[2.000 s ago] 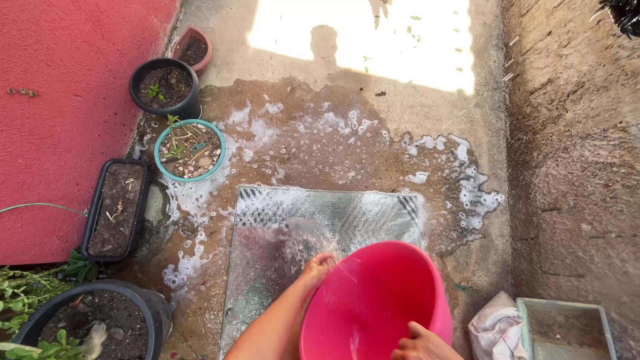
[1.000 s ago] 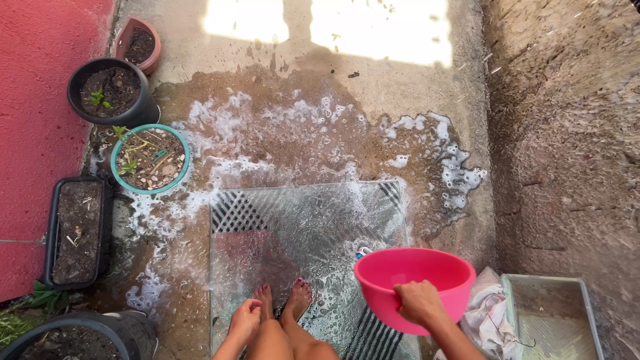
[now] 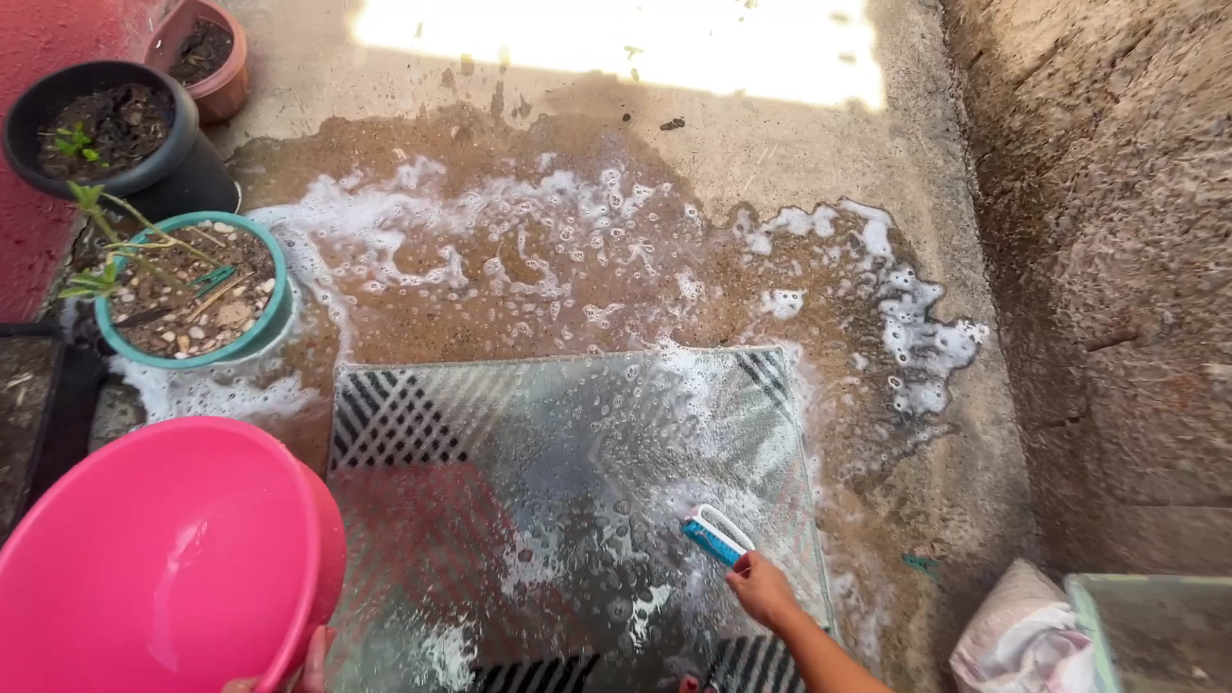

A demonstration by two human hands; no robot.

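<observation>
My left hand [image 3: 310, 664] grips the lower rim of a pink plastic basin [image 3: 159, 568], which is tilted at the lower left; most of that hand is hidden or cut off by the frame. My right hand [image 3: 762, 589] holds a scrub brush [image 3: 717, 534] with a white handle and blue bristles, over the right part of a patterned rug [image 3: 568, 481]. The rug lies flat on the ground, soaked, with water and suds on it. White foam [image 3: 616, 202] spreads over the wet concrete beyond the rug's far edge.
Along the left stand a teal-rimmed pot [image 3: 279, 308], a black pot [image 3: 197, 164], a terracotta-coloured pot [image 3: 231, 82] and a dark rectangular planter [image 3: 72, 414]. A rough wall [image 3: 1136, 241] runs along the right. A cloth bundle or sack [image 3: 1025, 626] lies beside a shallow rectangular container [image 3: 1092, 616] at the lower right.
The pink basin has gone from my right hand to my left, over to the left side. My right hand now holds the scrub brush over the rug.
</observation>
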